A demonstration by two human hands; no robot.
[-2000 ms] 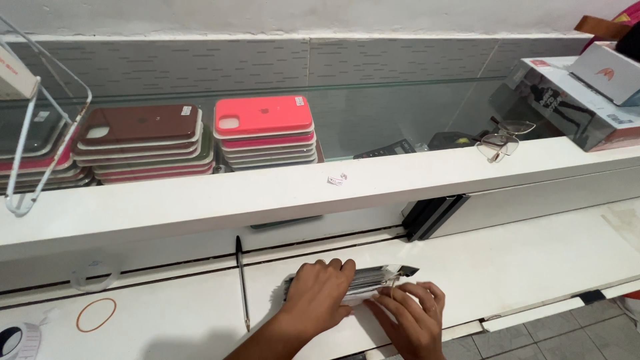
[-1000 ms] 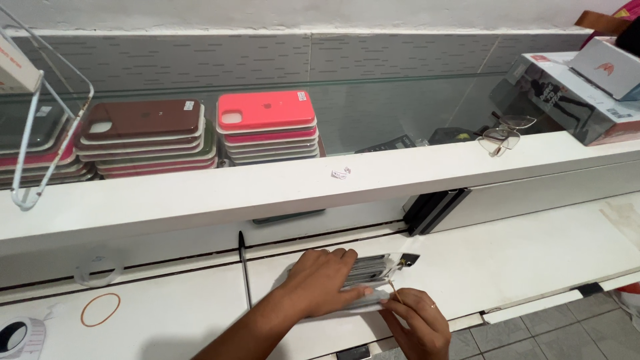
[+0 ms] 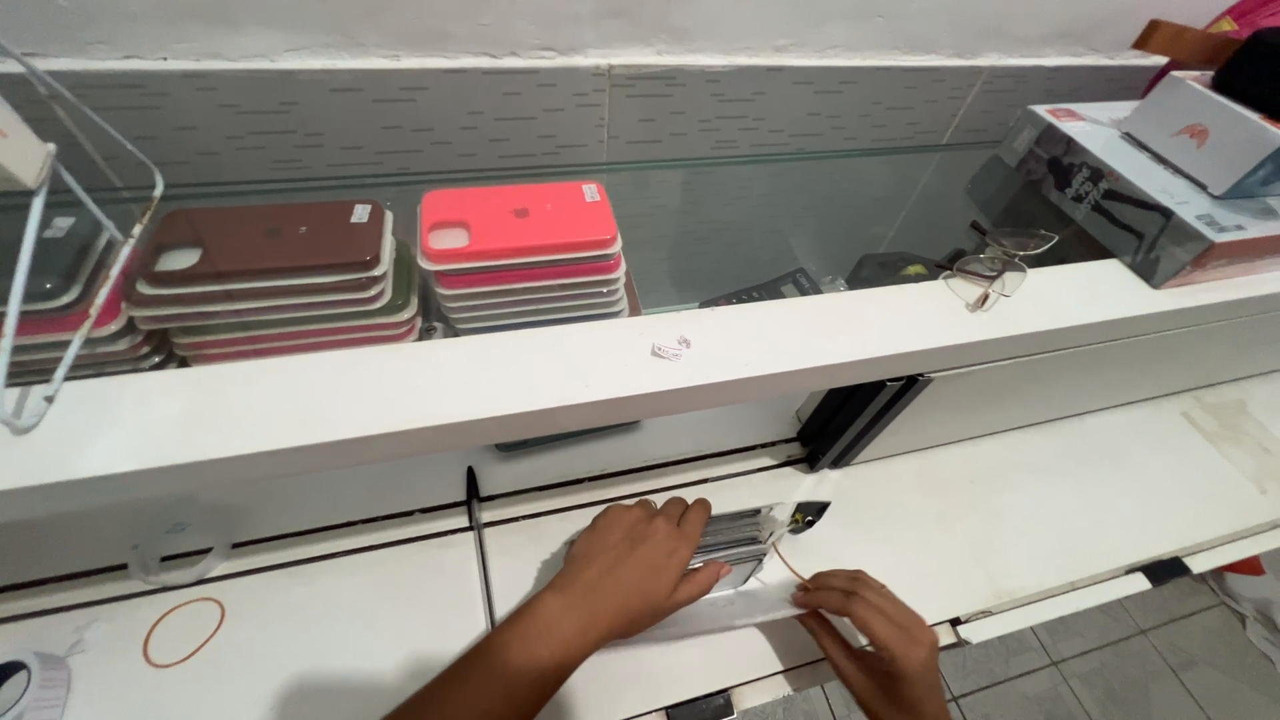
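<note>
On the lower white shelf (image 3: 1010,510), my left hand (image 3: 640,570) lies over a stack of thin flat packets (image 3: 735,540) and grips it from above. My right hand (image 3: 875,625) pinches an orange rubber band (image 3: 790,565) between thumb and fingers, stretched at the right end of the stack. A white sheet or sleeve (image 3: 720,612) lies along the near side of the stack. A small black flap (image 3: 812,516) sticks out beyond its far right corner. What the packets contain cannot be told.
Another rubber band (image 3: 184,632), a clear plastic ring (image 3: 180,555) and a tape roll (image 3: 35,685) lie left. A thin dark rod (image 3: 480,550) stands beside my left arm. Above are stacked phone cases (image 3: 518,225), a calculator (image 3: 765,290), eyeglasses (image 3: 990,270) and boxes (image 3: 1150,190) on the counter.
My right hand has moved from against the stack to the right and nearer, drawing out the rubber band. My left hand stays on the stack.
</note>
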